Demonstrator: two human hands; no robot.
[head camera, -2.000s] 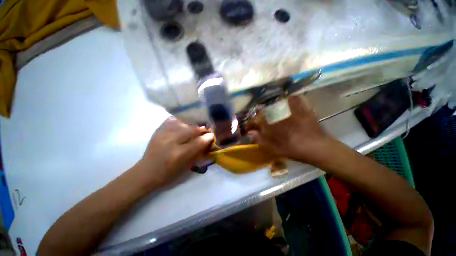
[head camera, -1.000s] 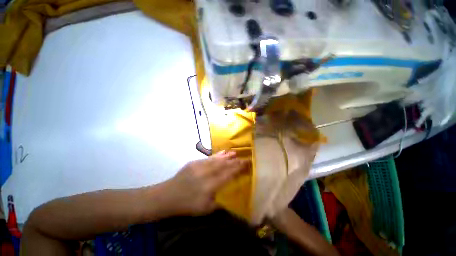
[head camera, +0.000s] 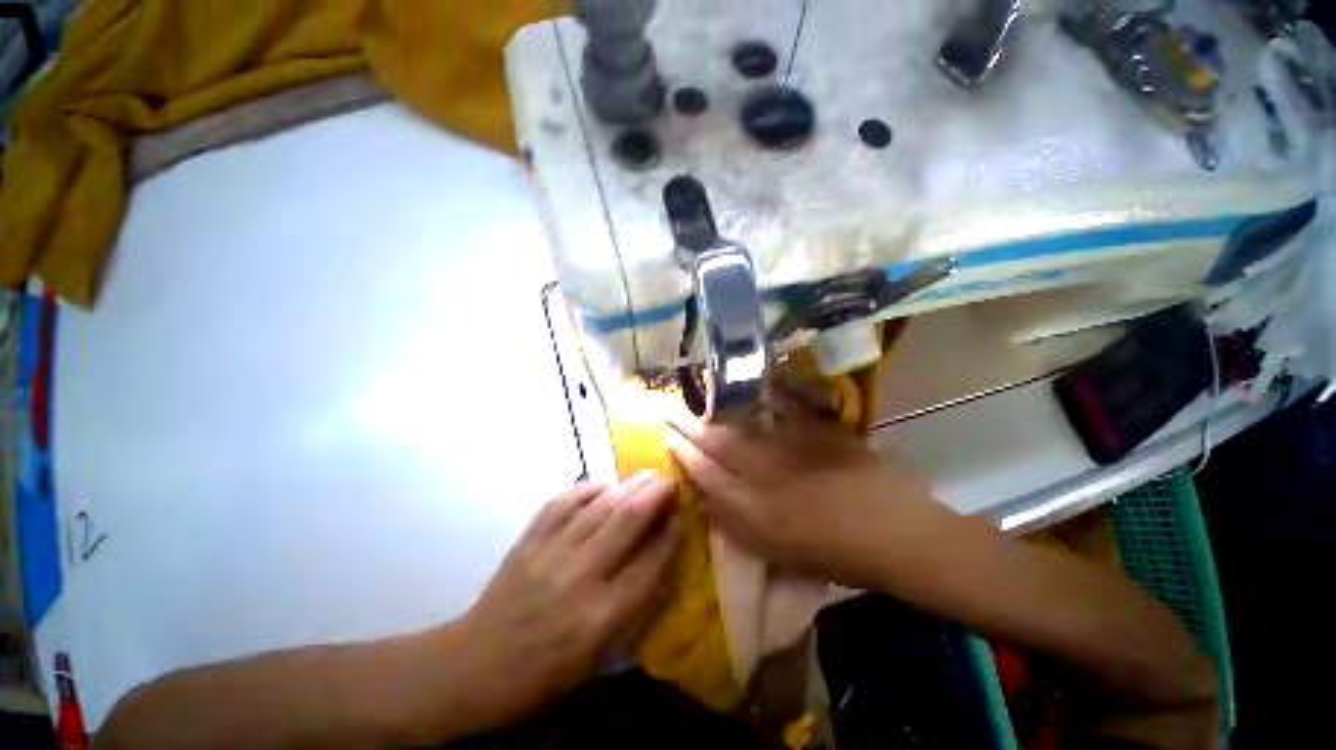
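A mustard-yellow garment (head camera: 689, 623) with a pale facing (head camera: 744, 608) runs from under the sewing machine head (head camera: 791, 176) down over the table's front edge. My left hand (head camera: 586, 572) lies on the yellow cloth's left part, fingertips pressing it below the needle area. My right hand (head camera: 791, 491) lies on the cloth just right of the needle, fingers pointing to the lit presser foot area. The shiny take-up guard (head camera: 731, 330) hides part of the stitching spot. More yellow cloth shows behind my right hand.
A yellow garment pile (head camera: 235, 73) lies at the table's back left. A dark phone-like rectangle (head camera: 1140, 384) lies at right near the white table's front edge (head camera: 1062, 503). A green basket (head camera: 1172, 564) with red and yellow pieces stands below at right. White strips hang at far right.
My right hand has come up from below the table edge onto the cloth beside the needle. My left hand stays on the yellow cloth. The view has shifted, so the machine sits lower and further left.
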